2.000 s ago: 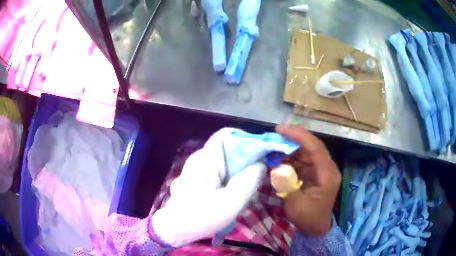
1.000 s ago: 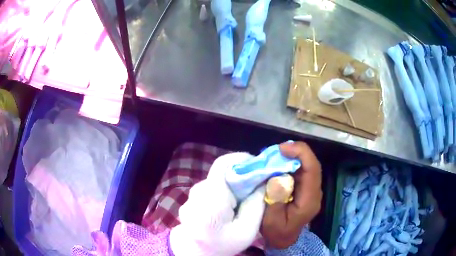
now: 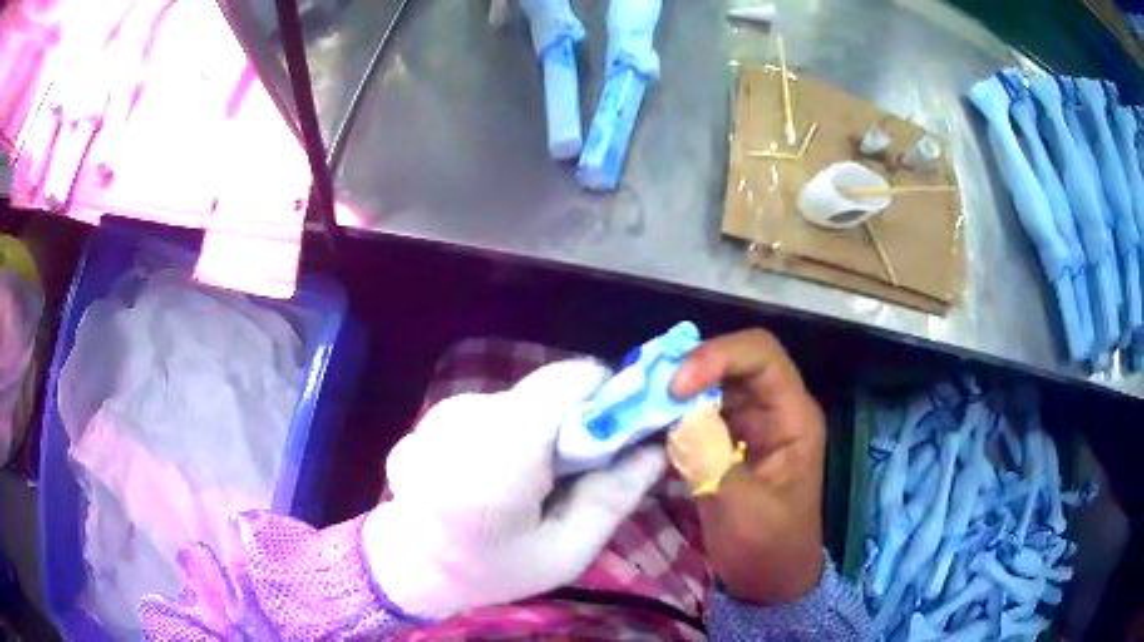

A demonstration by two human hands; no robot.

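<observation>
My left hand (image 3: 489,483), in a white knit glove, is closed around a light-blue figure leg (image 3: 621,408). The leg's end sticks out of the fist towards the right and shows darker blue marks. My bare right hand (image 3: 765,464) touches that end with thumb and fingers. It also holds a beige wad (image 3: 703,448) with a yellow edge just below the leg's end. The rest of the leg is hidden in the glove.
On the metal bench (image 3: 477,163) lie two legs (image 3: 621,94), cardboard (image 3: 803,263) with a white cup (image 3: 828,198) and thin sticks, and a row of legs (image 3: 1048,213). A crate of legs (image 3: 966,502) is at right, a blue-violet tub (image 3: 320,401) at left.
The leg's end in my left hand has turned to point more upward, and its darker marks show differently. My right thumb has shifted on it. The wad has tilted.
</observation>
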